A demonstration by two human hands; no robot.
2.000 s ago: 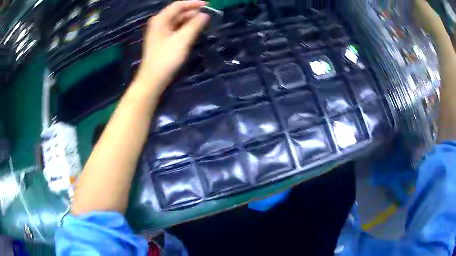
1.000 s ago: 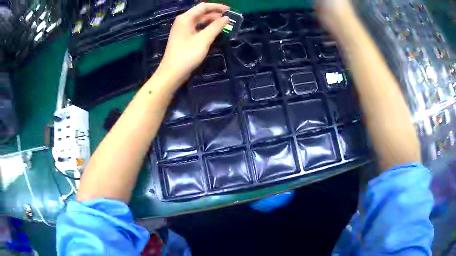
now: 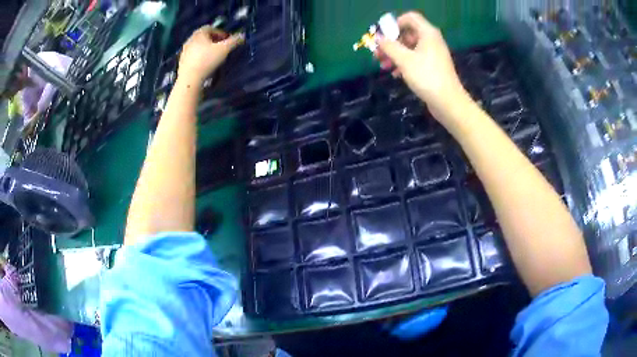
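Observation:
My right hand is raised above the back of the near black tray. It pinches a small grey-white screen part with an orange-gold ribbon cable at its left. My left hand is over the left black tray, thumb and fingertips close together; whether they hold anything is unclear. In the near tray, dark units sit in some pockets, such as one dark unit. A unit with a white-green patch lies in the left column.
Clear trays with orange-gold bits stand at the right. A dark desk fan is at the left. A small dark object lies left of the near tray. Another person's pink sleeve shows at lower left.
The view has shifted left. My left hand has moved to the left tray, and the case it held no longer shows there. My right hand now holds a screen part. A white-green patch shows in the near tray's left column.

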